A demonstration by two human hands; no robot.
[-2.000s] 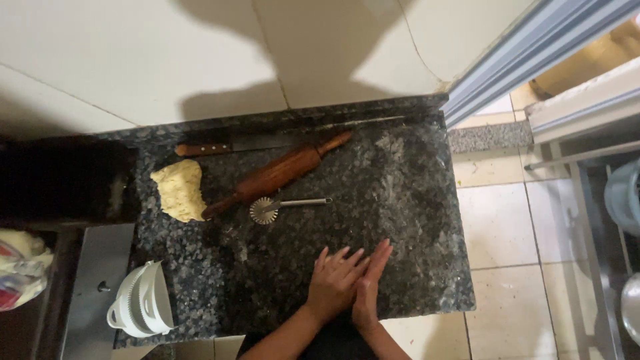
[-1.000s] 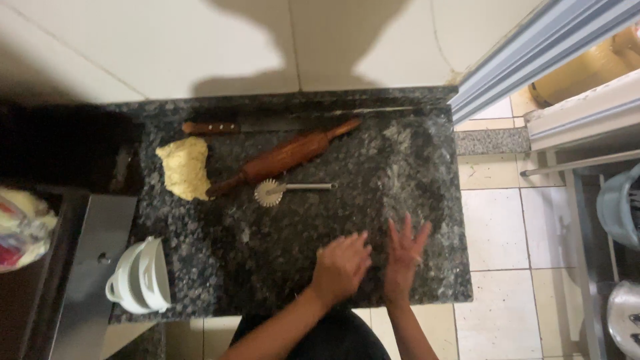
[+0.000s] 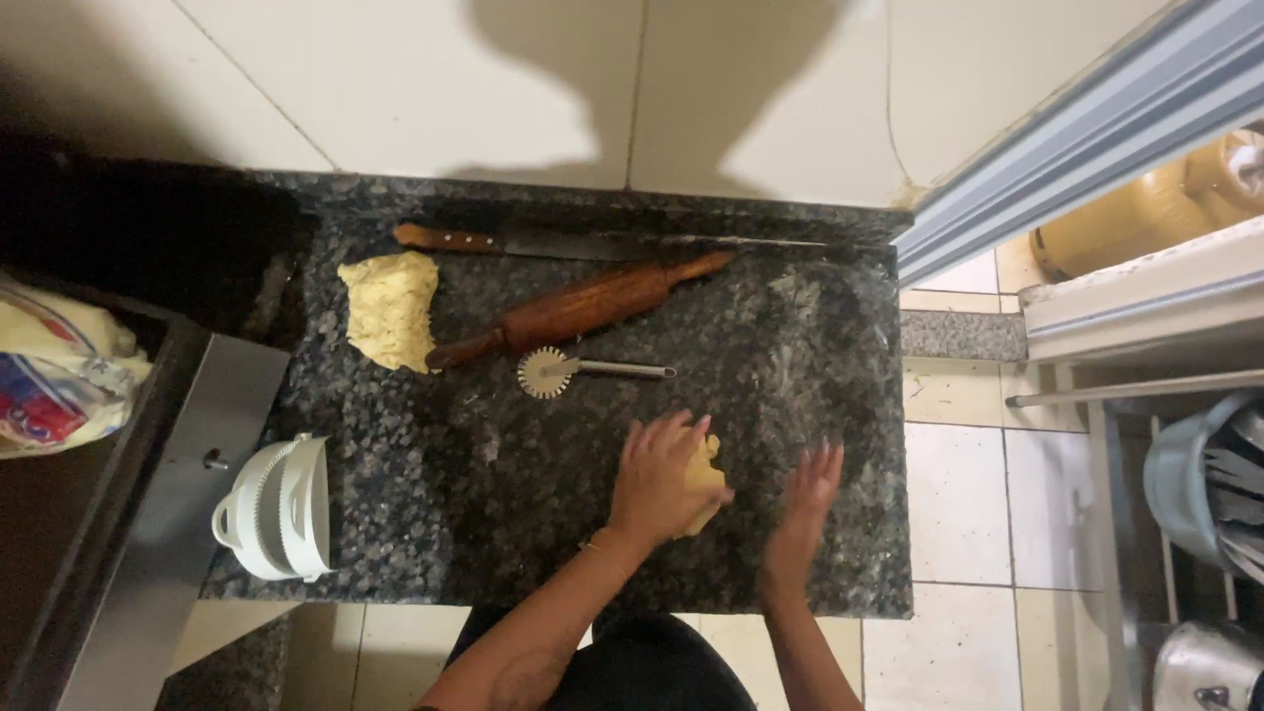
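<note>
My left hand (image 3: 657,484) presses on a small piece of yellow dough (image 3: 704,481) on the dark granite countertop (image 3: 474,533); it covers part of the dough. To its right, my right hand (image 3: 805,513) is apart from the dough, fingers extended, holding nothing. A fluted pastry wheel (image 3: 546,372) with a metal handle lies above my left hand. Behind it a wooden rolling pin (image 3: 588,306) lies slantwise, its left end touching or very near a larger lump of dough (image 3: 390,311). Along the back edge lies a long knife with a wooden handle (image 3: 449,239).
White plastic dough presses (image 3: 281,509) stand near the front left edge. A plastic bag (image 3: 64,370) with printing lies at the far left. Past the counter's right edge are a tiled floor (image 3: 958,494), a rack with a blue-grey basin (image 3: 1185,479), and a yellow gas cylinder (image 3: 1136,212).
My hands, together two seconds ago, are now apart. A small piece of dough now shows under my left hand. The rolling pin, pastry wheel and knife have stayed in place.
</note>
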